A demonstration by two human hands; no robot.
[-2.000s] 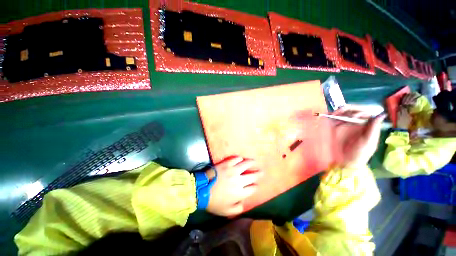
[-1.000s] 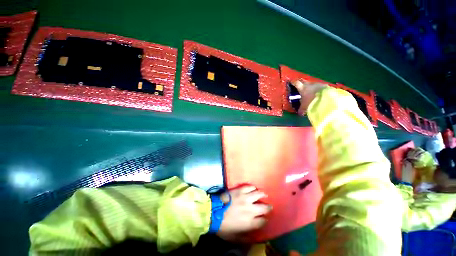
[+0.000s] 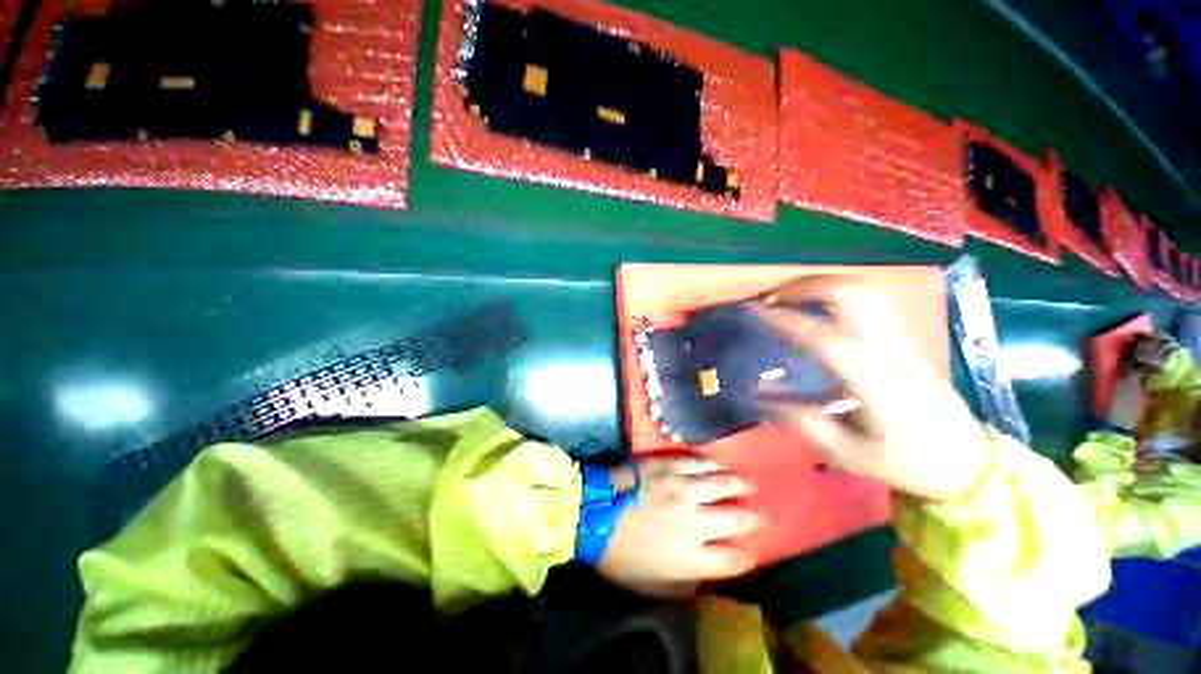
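A black circuit board (image 3: 705, 375) lies over the orange-red mat (image 3: 843, 503), with silvery parts along its left edge and a yellow-orange patch. My right hand (image 3: 876, 382), blurred, spans the board's right part, fingers at its far edge and thumb at its near edge. The hand covers that end. A pale glint shows by the thumb; I cannot tell if it is tweezers. My left hand (image 3: 678, 524) rests palm down on the mat's near left corner, fingers slightly apart, holding nothing, just below the board. A blue band (image 3: 602, 511) is on the left wrist. A tiny dark piece (image 3: 822, 466) lies on the mat.
Boards on red bubble wrap (image 3: 751, 178) line the green conveyor beyond the mat; one bubble wrap sheet (image 3: 863, 152) bears no board. A sheet of small black pads (image 3: 356, 382) lies left. A clear plastic strip (image 3: 981, 345) lies right of the mat. Another person's hands (image 3: 1143, 362) are far right.
My right hand has come back from the conveyor to the mat with a board, leaving its bubble wrap bare. The dark strip on the mat is now out of sight. My left hand stays on the mat.
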